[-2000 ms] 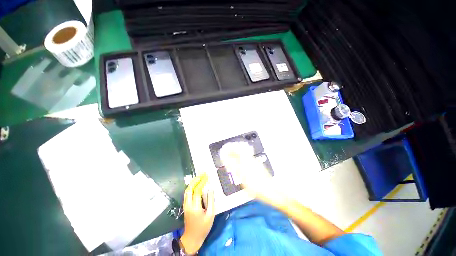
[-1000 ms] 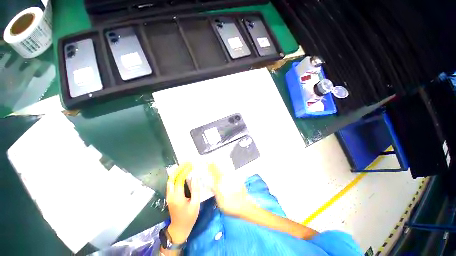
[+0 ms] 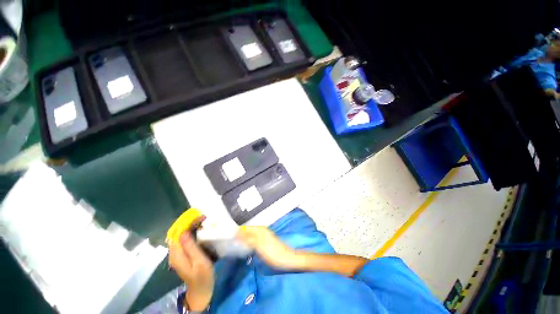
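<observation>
Two dark smartphones lie side by side, backs up, on the white work mat (image 3: pixel 307 130); the rear one (image 3: pixel 248 160) and the front one (image 3: pixel 270 187) each carry a white label. My left hand (image 3: pixel 189 257), with yellow finger cots, is raised at the mat's near left edge, fingers curled around a small dark thing I cannot identify. My right hand (image 3: pixel 263 243) is blurred and meets it, gripping a pale, whitish piece (image 3: pixel 225 240) between the hands. Whether that piece is cloth or film cannot be told.
A black phone tray (image 3: pixel 159 109) behind the mat holds several phones. A white film stack (image 3: pixel 67 245) lies at left, with part of a label roll (image 3: pixel 6 61) behind. A blue parts bin (image 3: pixel 351 126) stands right. A blue stool (image 3: pixel 433 150) and a person (image 3: pixel 543 67) are beyond.
The view has shifted right. My right hand has moved off the phones toward my left hand. Both phones are now uncovered, and the pale piece shows between my hands.
</observation>
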